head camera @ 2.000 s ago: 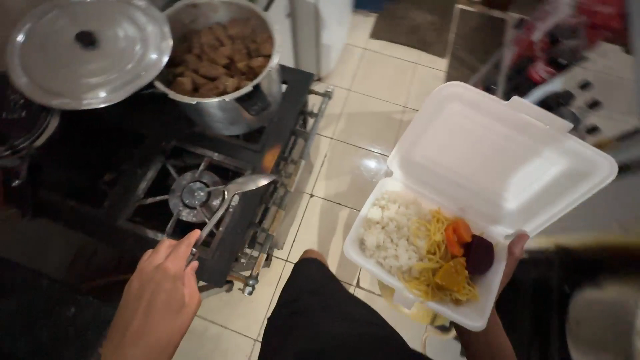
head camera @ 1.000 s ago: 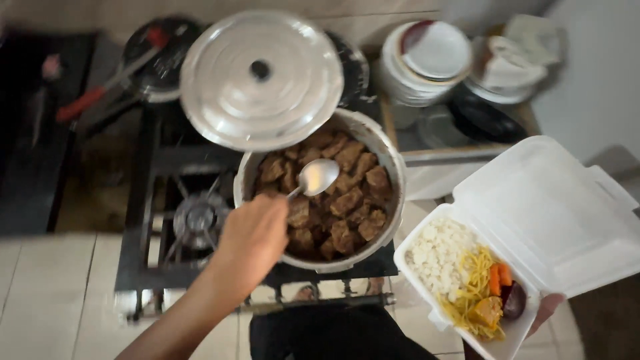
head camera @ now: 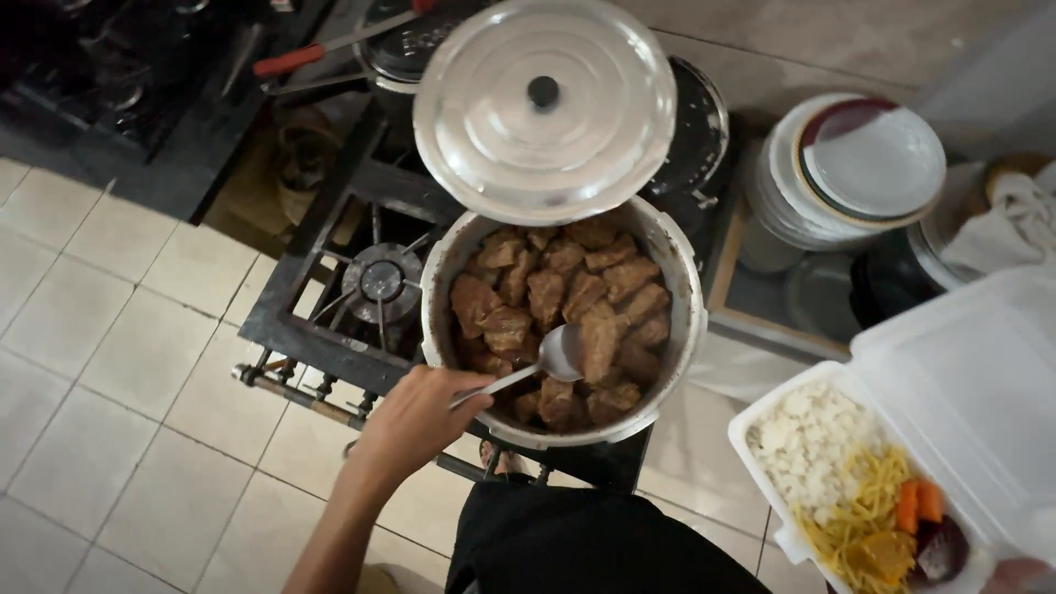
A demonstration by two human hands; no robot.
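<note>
My left hand (head camera: 425,421) grips a metal spoon (head camera: 511,381) by its handle. The spoon's bowl lies among the chunks of cooked meat (head camera: 544,301) in a large aluminium pot (head camera: 691,351), against one chunk. A round aluminium lid (head camera: 495,124) with a black knob rests over the pot's far edge. At the lower right is an open white foam food box (head camera: 747,445) with white rice (head camera: 808,429), yellow noodles (head camera: 866,495), orange carrot pieces (head camera: 917,505) and a dark red piece. My right hand (head camera: 1019,575) shows only in part, under the box and holding it.
The pot stands on a black gas stove with a bare burner (head camera: 382,282) to its left. Red-handled tongs or a similar utensil (head camera: 289,61) lie at the upper left. Stacked plates (head camera: 874,165) and a cloth (head camera: 1011,219) are at the upper right. A rail (head camera: 301,400) runs along the stove's front.
My left hand has brought the spoon from above the bare burner to the pot, and its bowl is now down among the meat. The view has swung toward the pot.
</note>
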